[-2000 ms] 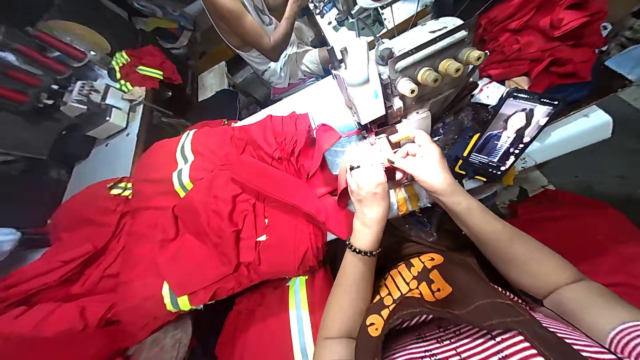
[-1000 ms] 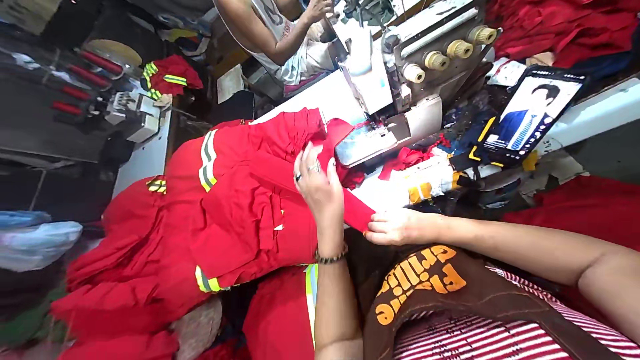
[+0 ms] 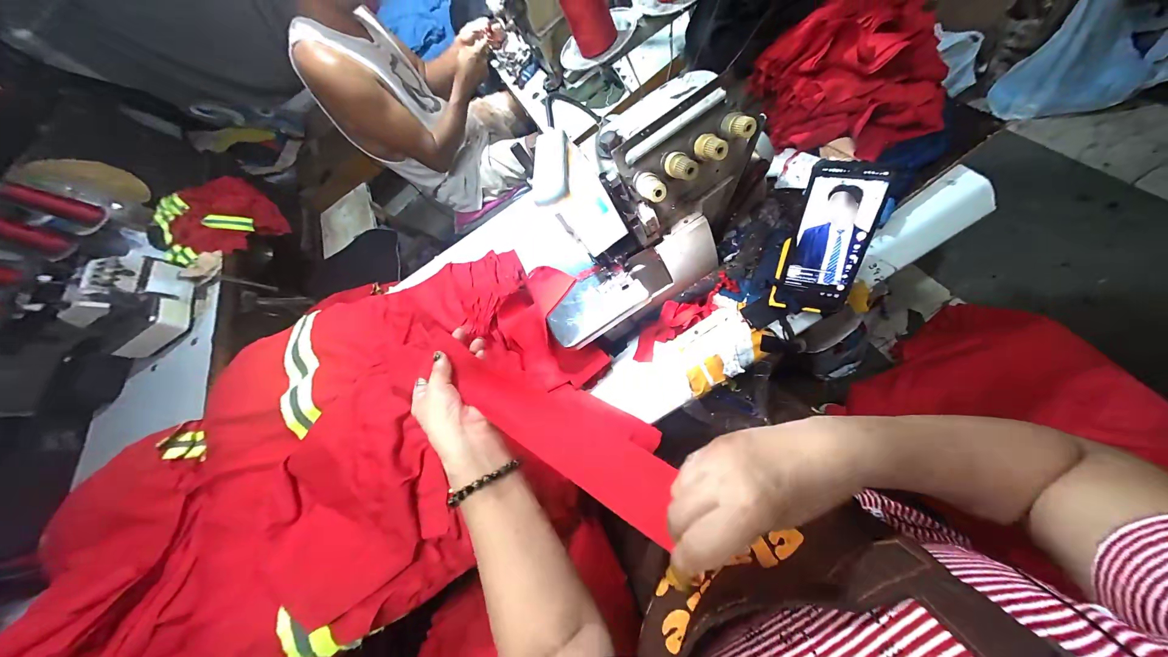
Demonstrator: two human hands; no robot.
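A flat red fabric strip (image 3: 575, 433) stretches between my hands, part of or lying against a large red garment (image 3: 365, 484) with yellow and silver reflective bands. My right hand (image 3: 721, 502) grips the strip's near end in front of my brown apron. My left hand (image 3: 456, 411), palm up with a beaded bracelet at the wrist, supports the strip farther along; its fingers are partly hidden by the cloth. Beyond my hands stands an overlock sewing machine (image 3: 675, 164) with cream tension dials. Gathered red cloth lies beside its metal plate (image 3: 607, 297).
A phone (image 3: 835, 237) with a lit screen leans right of the machine. Red cloth is piled (image 3: 853, 73) behind it. Another person (image 3: 392, 100) sits across the table. A second machine (image 3: 137, 292) stands at left, and red scraps (image 3: 680, 324) lie near the white table edge.
Two seconds ago both my hands were together at the machine. They have since come away from it towards me, and my right hand has drawn the strip's end lower.
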